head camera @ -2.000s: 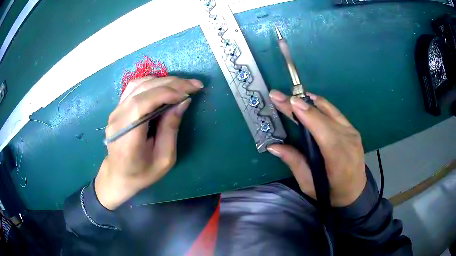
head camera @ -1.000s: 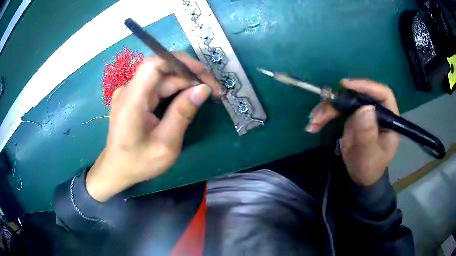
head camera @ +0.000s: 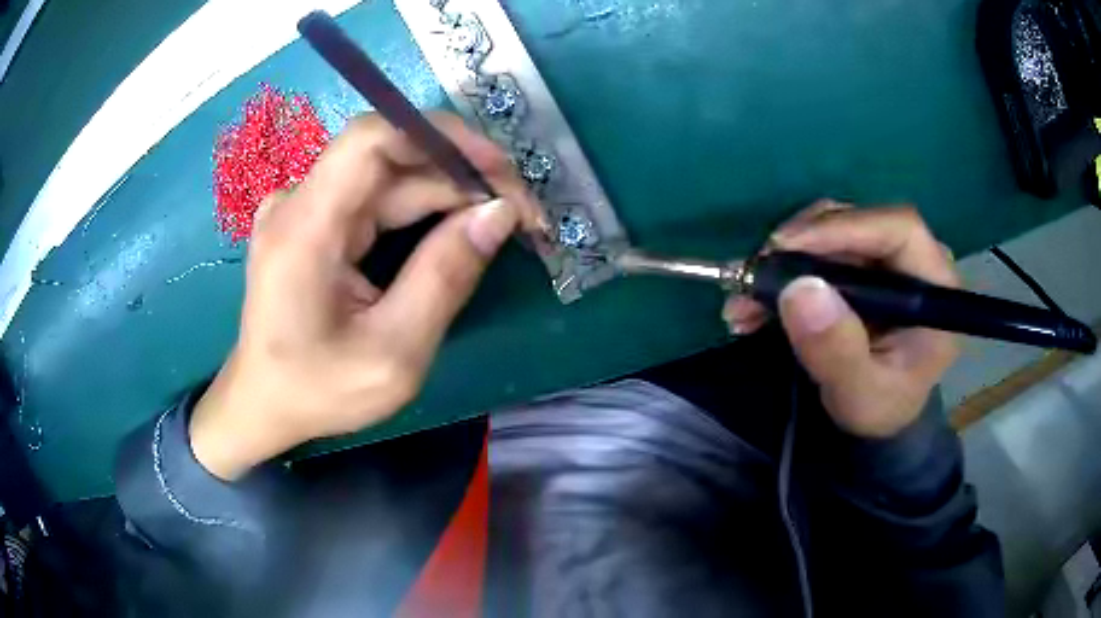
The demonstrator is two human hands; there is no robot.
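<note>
The grey metal jig (head camera: 568,133) lies slanted on the green mat, with small round silver components along its zigzag recesses. My left hand (head camera: 350,278) holds dark tweezers (head camera: 392,103) between thumb and fingers, their tips down at the jig's near end by the lowest component (head camera: 572,227). Whether the tips hold a wire is too small to tell. My right hand (head camera: 863,314) holds the black-handled soldering iron (head camera: 918,302) level, pointing left. Its tip is at the jig's near end, close beside the lowest component; contact cannot be told.
A loose red pile of cut wires (head camera: 260,163) lies left of the jig. A white strip (head camera: 157,121) crosses the green mat (head camera: 773,121). A black stand with a silvery-specked tray (head camera: 1038,73) is at the upper right. Thin pale wire scraps lie at left.
The tweezers have turned tips-down and moved right to the jig. The iron has swung from pointing up to pointing left, its tip now at the jig's near end. The jig appears higher and further left.
</note>
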